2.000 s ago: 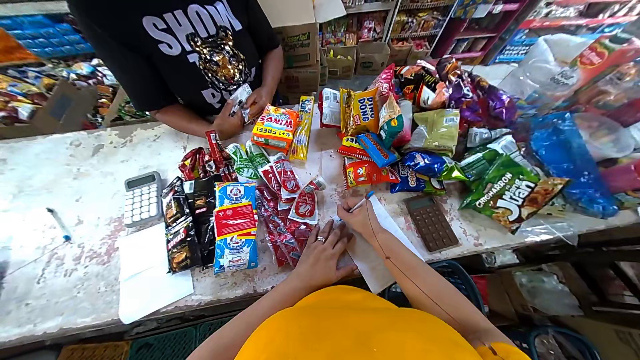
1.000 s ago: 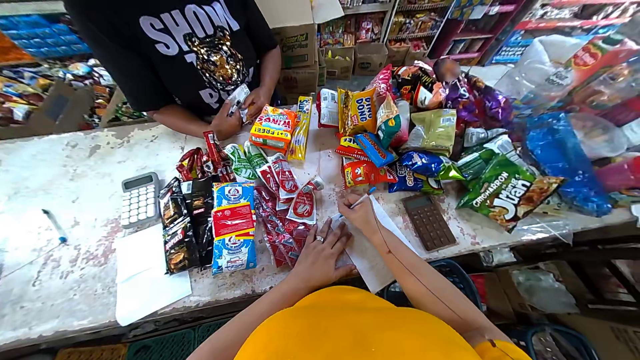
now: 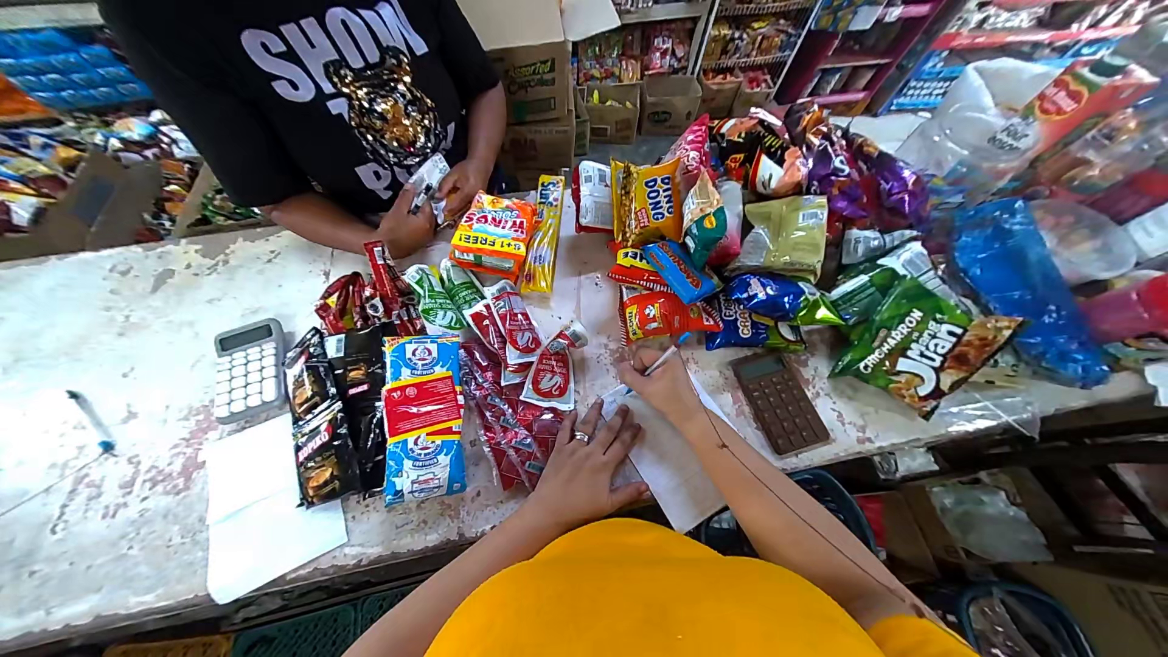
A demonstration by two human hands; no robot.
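My right hand (image 3: 664, 381) grips a pen (image 3: 664, 354), its tip at a sheet of white paper (image 3: 671, 456) on the counter. My left hand (image 3: 589, 456), with a ring on one finger, lies palm down with fingers spread at the sheet's left edge. Close to its fingertips are red sachets (image 3: 520, 447) in clear plastic and red-and-white pouches (image 3: 550, 374). Blue-and-white milk sachets (image 3: 424, 420) and black coffee sachets (image 3: 319, 420) lie further left. To the right of my right hand rests a brown calculator (image 3: 780, 404).
Across the worn white counter (image 3: 137, 319), a person in a black shirt holds a small packet (image 3: 427, 182). A grey calculator (image 3: 249, 370), folded paper (image 3: 269, 511) and another pen (image 3: 91, 422) lie left. Snack bags (image 3: 922, 351) and plastic bags (image 3: 1027, 292) crowd the right.
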